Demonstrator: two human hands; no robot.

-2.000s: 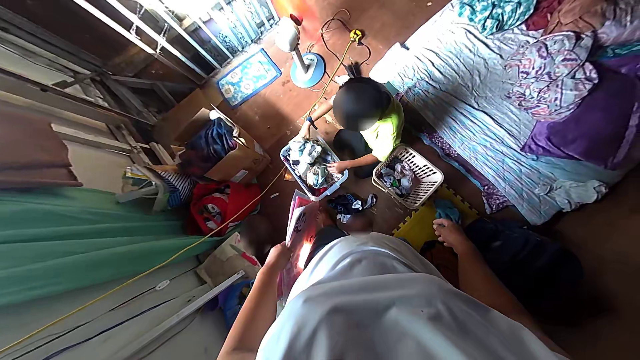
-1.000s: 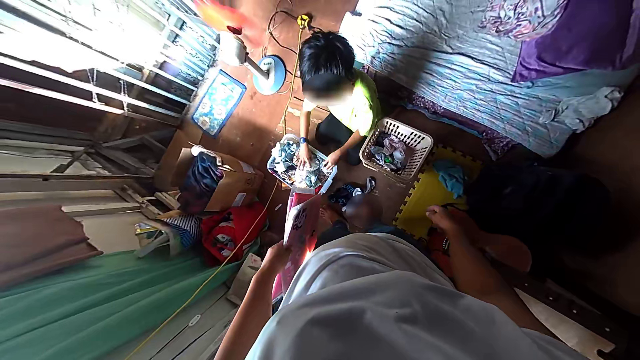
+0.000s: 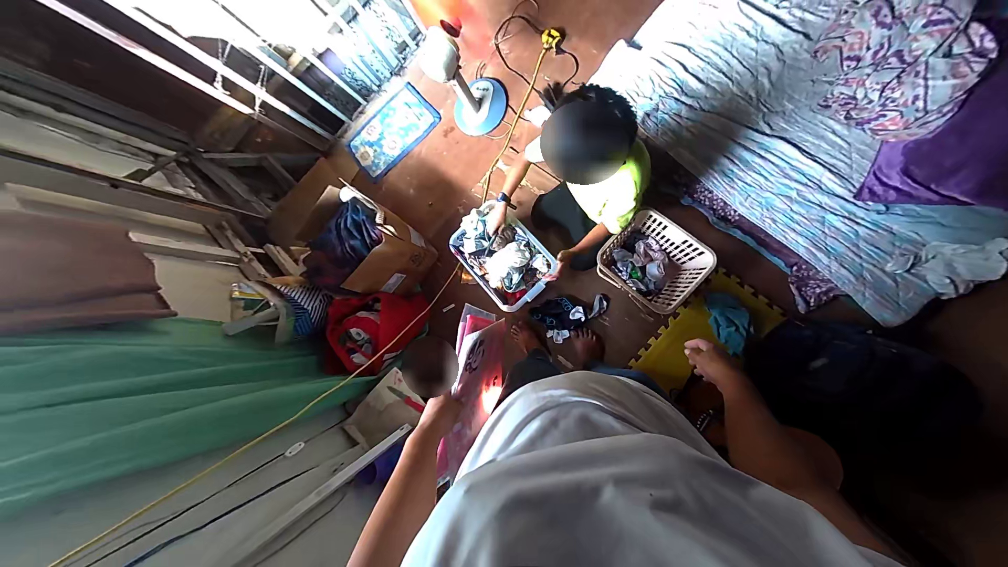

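My left hand (image 3: 442, 413) grips a pink plastic folder (image 3: 482, 366), which hangs upright beside my left leg and bears writing. My right hand (image 3: 709, 361) holds nothing that I can see; its fingers are slightly curled, above the yellow foam mat (image 3: 669, 358) and near a teal cloth (image 3: 729, 321). Ahead of my feet, a plastic basin (image 3: 538, 290) is heaped with clothes, and a person (image 3: 610, 185) in a yellow-green shirt crouches at it with both hands on it. To its right stands a beige slotted basket (image 3: 693, 256) with some clothes in it. Dark clothes (image 3: 561, 313) lie on the floor by my feet.
A bed or mattress with a pale blue sheet (image 3: 732, 102) lies at the right. An electric fan (image 3: 480, 106) stands ahead on the floor. A cardboard box (image 3: 394, 264), a red bag (image 3: 378, 323) and a green curtain (image 3: 197, 386) are at the left. A yellow cord (image 3: 346, 383) crosses the floor.
The crouching person's head, raised a second ago, is now bent lower over the basin. My left hand keeps hold of the pink folder.
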